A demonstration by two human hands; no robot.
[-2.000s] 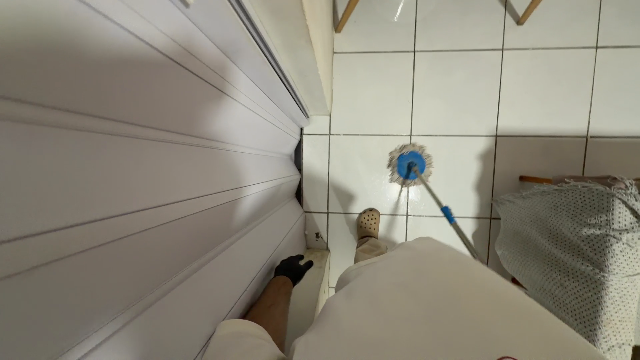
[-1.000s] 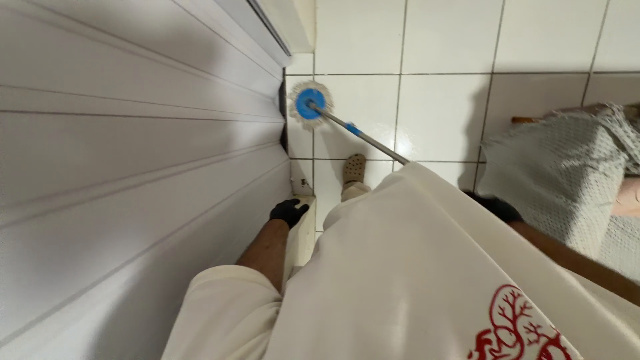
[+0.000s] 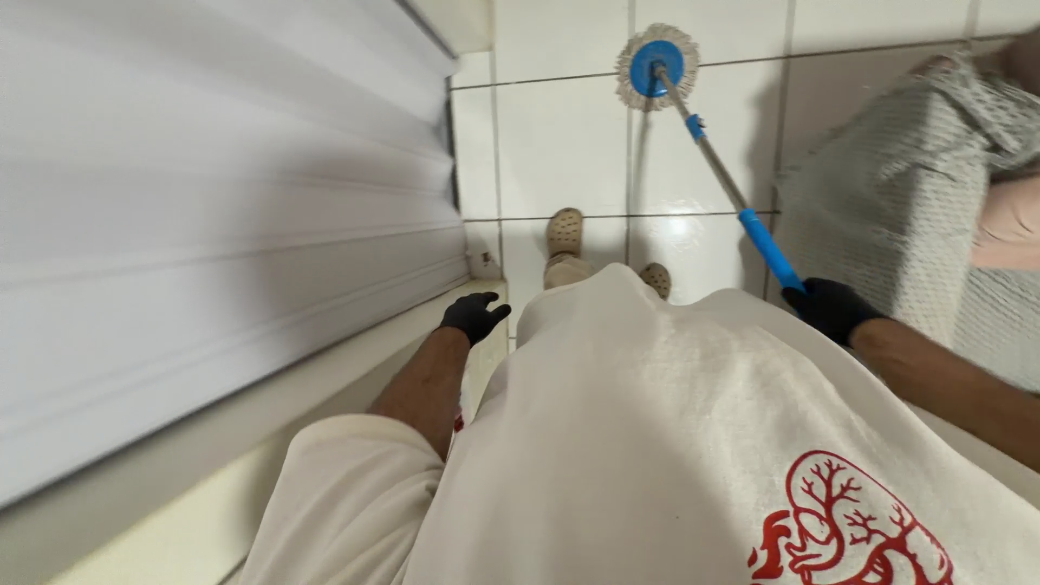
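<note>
My right hand (image 3: 833, 310), in a black glove, grips the blue sleeve of a mop handle (image 3: 768, 248). The metal pole runs up and left to a round mop head (image 3: 656, 67) with a blue disc and off-white string fringe, resting on the white floor tiles. My left hand (image 3: 475, 315), also black-gloved, has its fingers apart and holds nothing. It hangs beside the pale ledge at the foot of the corrugated white shutter.
The white slatted shutter (image 3: 227, 203) fills the left side, with a pale wall edge (image 3: 467, 24) above. At right, a grey-green textured cloth (image 3: 869, 195) drapes over something beside a person's bare skin (image 3: 1007, 223). My tan clogs (image 3: 565, 231) stand on the tiles.
The mop head has moved right from its place by the shutter's edge one second ago. My right hand on the handle now shows more fully. The view has shifted.
</note>
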